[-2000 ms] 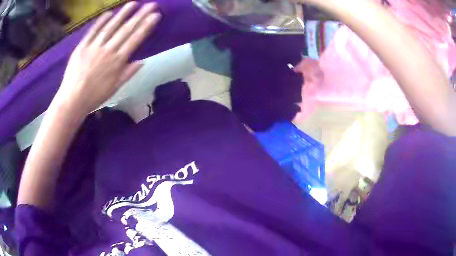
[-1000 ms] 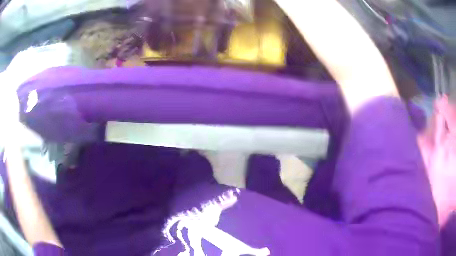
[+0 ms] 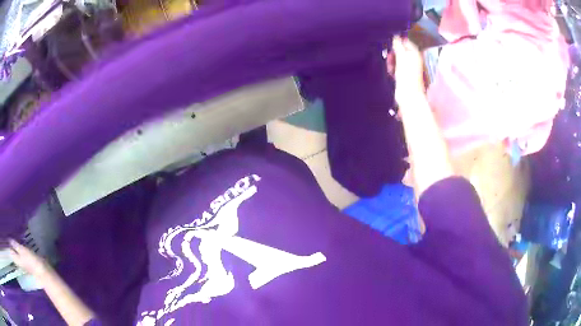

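A purple padded table edge [image 3: 210, 70] curves across the upper left and middle. Dark purple cloth [image 3: 363, 127] hangs below its right end. My right hand [image 3: 406, 60] is at that end, beside the hanging cloth; its fingertips are small and blurred, and I cannot tell whether it grips anything. My left hand [image 3: 27, 256] is low at the far left, under the padded edge and beside an off-white slotted housing [image 3: 44, 232]. It is small and near the picture's edge, and its grip is unclear. No iron shows.
A pale panel [image 3: 185, 137] runs below the padded edge. A pink cloth heap [image 3: 497, 83] lies at the right. A blue crate [image 3: 385, 213] stands low at centre right. A yellow object [image 3: 153, 16] is beyond the table. Pale floor tiles [image 3: 306, 149] show beneath.
My left hand has left the table top for the far left. My right hand has come down to the table's right end. The iron has left view. The view swung away and back.
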